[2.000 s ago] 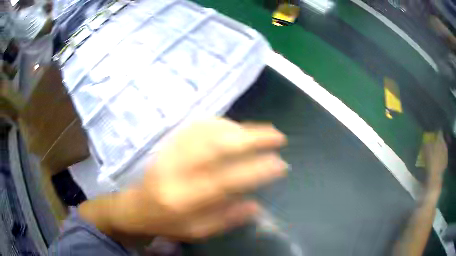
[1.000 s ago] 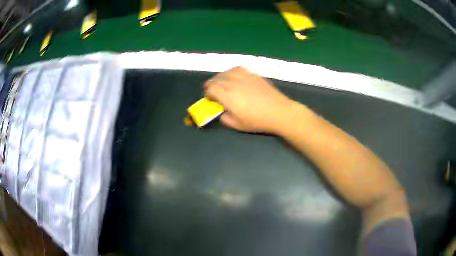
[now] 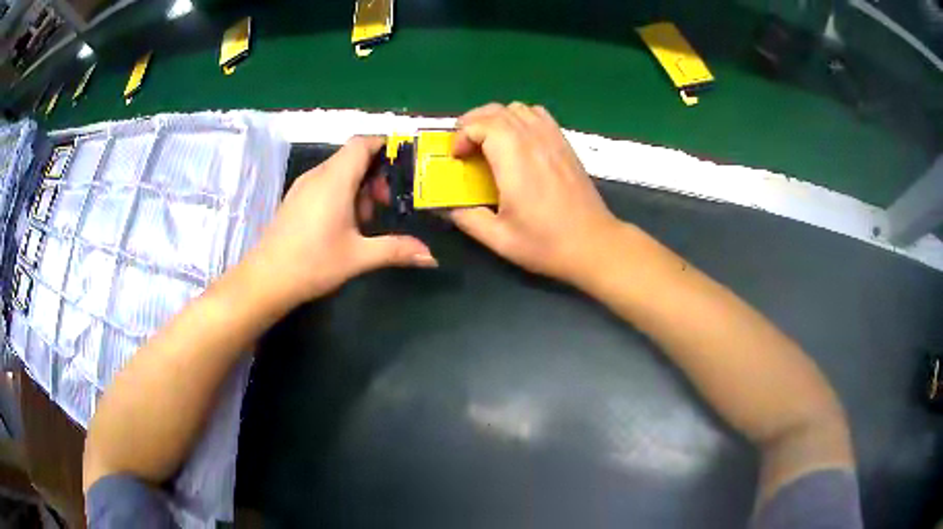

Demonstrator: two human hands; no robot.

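My right hand [image 3: 538, 191] holds a display module [image 3: 445, 176] by its right end, bright yellow face up, above the dark bench mat near the white strip. My left hand [image 3: 326, 212] is around a dark piece with a small yellow part [image 3: 398, 186] at the module's left end, its thumb apart below. The dark piece looks like one or more black frames; its shape is partly hidden by my left fingers. I cannot tell whether it touches the module.
A translucent blister tray [image 3: 129, 248] lies at left, with black frames in its far-left pockets. Beyond the white strip [image 3: 724, 193], the green conveyor [image 3: 538, 78] carries several spaced yellow modules. A brown carton [image 3: 52, 444] shows below the tray. A grey post stands at right.
My left hand has come into view from the left with the dark piece. My right hand still holds the module, now turned level with its yellow face showing more.
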